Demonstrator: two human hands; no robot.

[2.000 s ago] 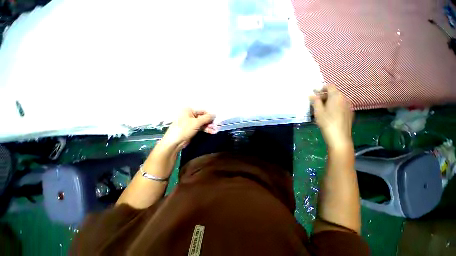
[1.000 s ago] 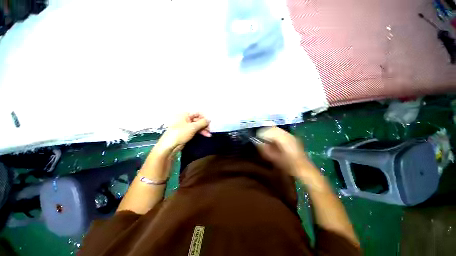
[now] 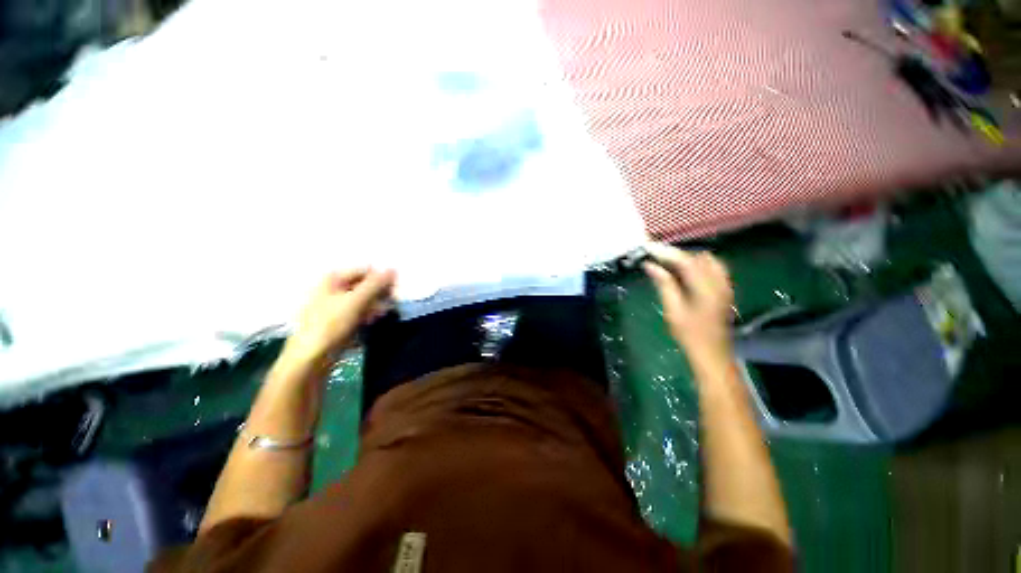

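A thin bluish-white film, probably a clear polybag (image 3: pixel 493 293), lies along the white cloth's front edge. My left hand (image 3: pixel 342 316) is at its left end, with fingertips pinched on it. My right hand (image 3: pixel 696 293) is past its right end, by the front corner where the white and striped cloths meet. Its fingers are bent and blurred, and whether they hold anything cannot be told. A packed item (image 3: pixel 489 166) lies flat farther back on the white cloth, a blue-grey blur in pale film.
White cloth (image 3: pixel 246 168) covers the left and middle of the table, striped cloth (image 3: pixel 717 123) the right. Tools with coloured handles (image 3: pixel 952 84) lie far right. Grey stools stand at left (image 3: pixel 106 515) and right (image 3: pixel 896 364) on the green floor.
My right hand has moved from in front of my waist out to the right, to the cloth corner. The view has shifted, so table and packed item appear farther left.
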